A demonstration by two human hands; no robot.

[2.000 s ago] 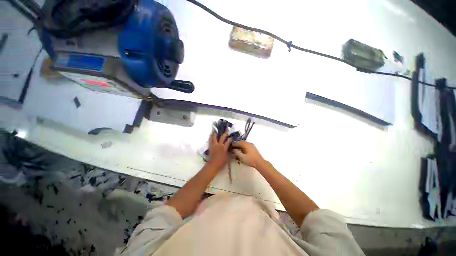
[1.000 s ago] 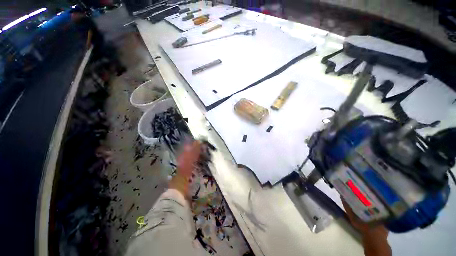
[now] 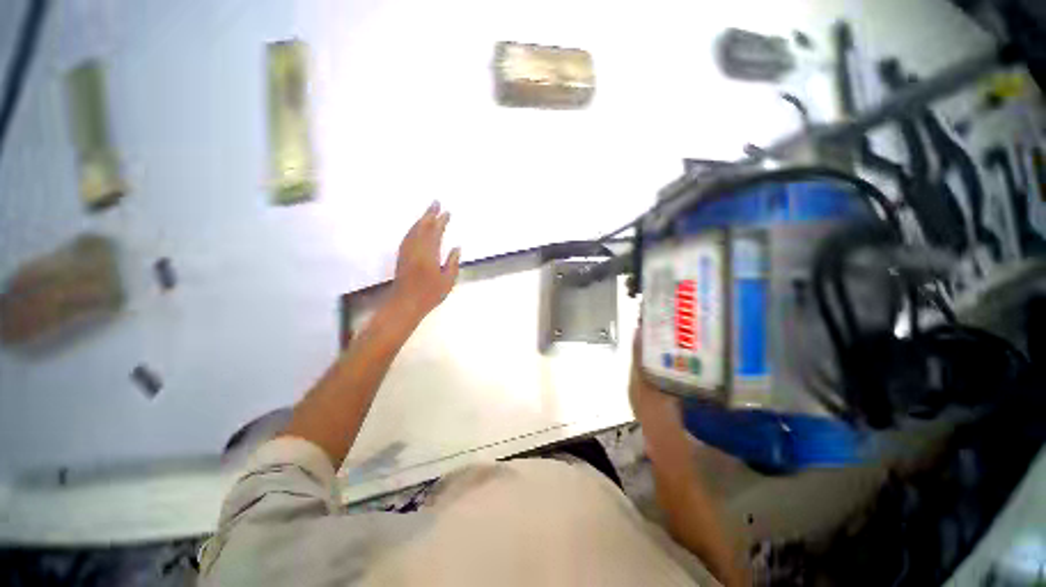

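Observation:
The straight knife cutting machine [image 3: 780, 321] stands at the right, its silver and blue motor and red-digit control box [image 3: 685, 310] towards me. Its flat metal base plate [image 3: 585, 307] lies on the table, left of the motor, by the dark edge of the white-topped fabric lay [image 3: 379, 172]. My left hand [image 3: 424, 264] is open, fingers apart, over the lay's near edge, left of the base plate. My right hand [image 3: 648, 373] is mostly hidden behind the motor; only its wrist side shows, and its fingers are hidden. The blade cannot be made out.
Block weights [image 3: 545, 76] and a darker one [image 3: 754, 54] lie at the back. Bar weights [image 3: 289, 120] and a blurred brown block [image 3: 60, 292] lie at the left. Dark offcuts [image 3: 952, 155] lie at the far right. Black cable [image 3: 843, 344] loops round the motor. The table edge [image 3: 493, 445] is nearest me.
The view has swung round. My left hand has moved from beyond the table's side, near the scrap bins, onto the lay's edge. The dark scraps by it are gone. The base plate is now near the lay's edge.

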